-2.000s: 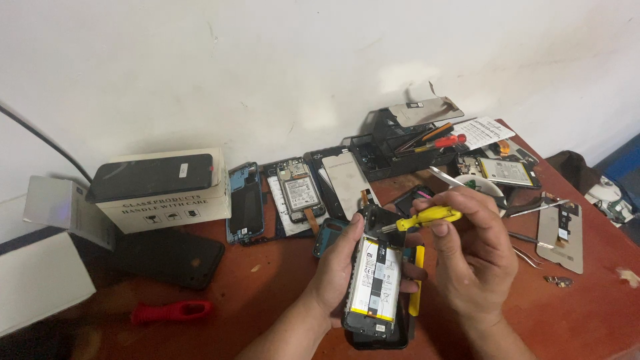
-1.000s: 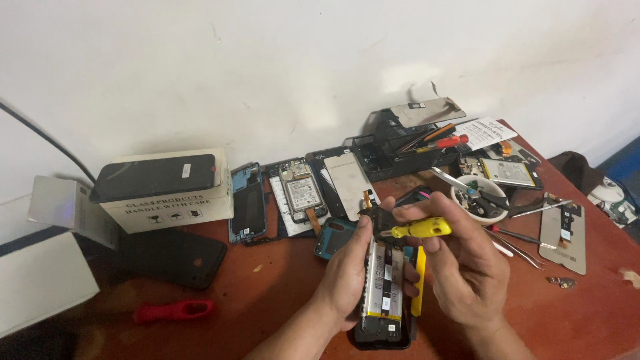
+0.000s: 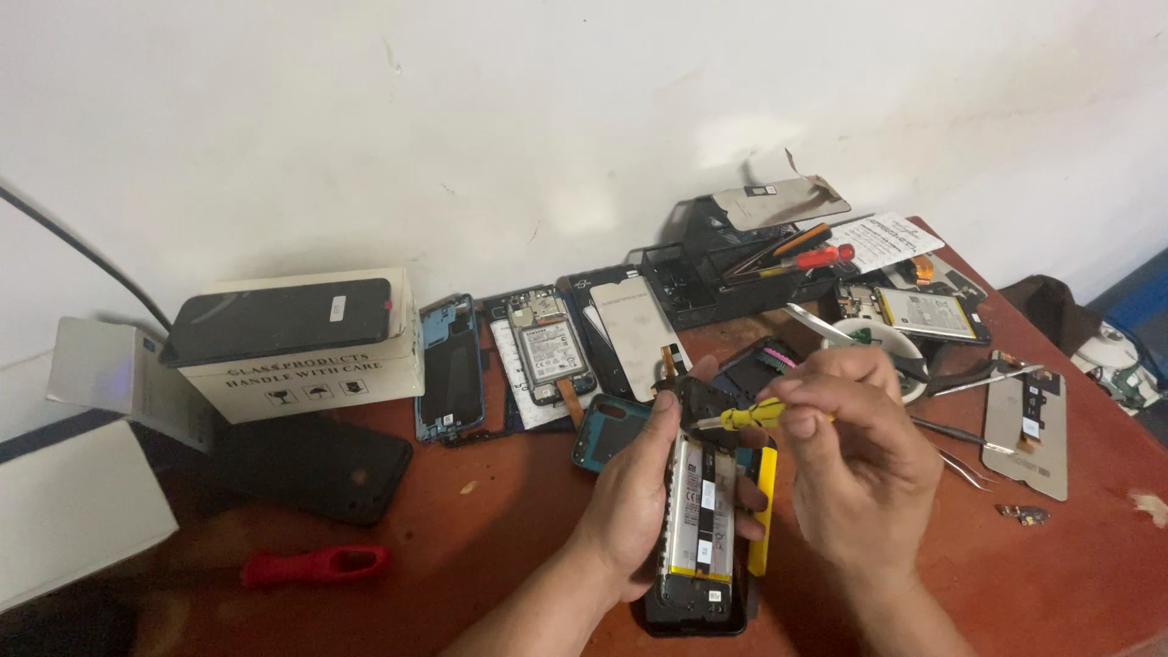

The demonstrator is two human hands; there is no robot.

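Observation:
My left hand (image 3: 630, 497) grips an opened Xiaomi smartphone (image 3: 701, 511) by its sides, with its battery and black upper cover showing. My right hand (image 3: 853, 456) pinches a small screwdriver by its yellow handle (image 3: 753, 415). The screwdriver's shaft points left at the black cover near the phone's top; whether its tip sits in a screw cannot be told. Behind the phone's right edge a yellow strip (image 3: 765, 511) shows. Just past my left fingers lies a teal phone back cover (image 3: 607, 429), partly hidden.
A white carton (image 3: 301, 392) carries a black phone (image 3: 283, 319) at the left. A red-handled tool (image 3: 315, 564) lies in front. Opened phones, including one with a Samsung battery (image 3: 549, 351), line the back, beside a black organizer (image 3: 748, 297). Tweezers (image 3: 965, 470) and a white bowl (image 3: 876, 338) are at the right.
My right hand, with the yellow screwdriver, first moved slightly left and down over the phone's top, then stayed near there. The white bowl, largely covered by the hand earlier, came more into view.

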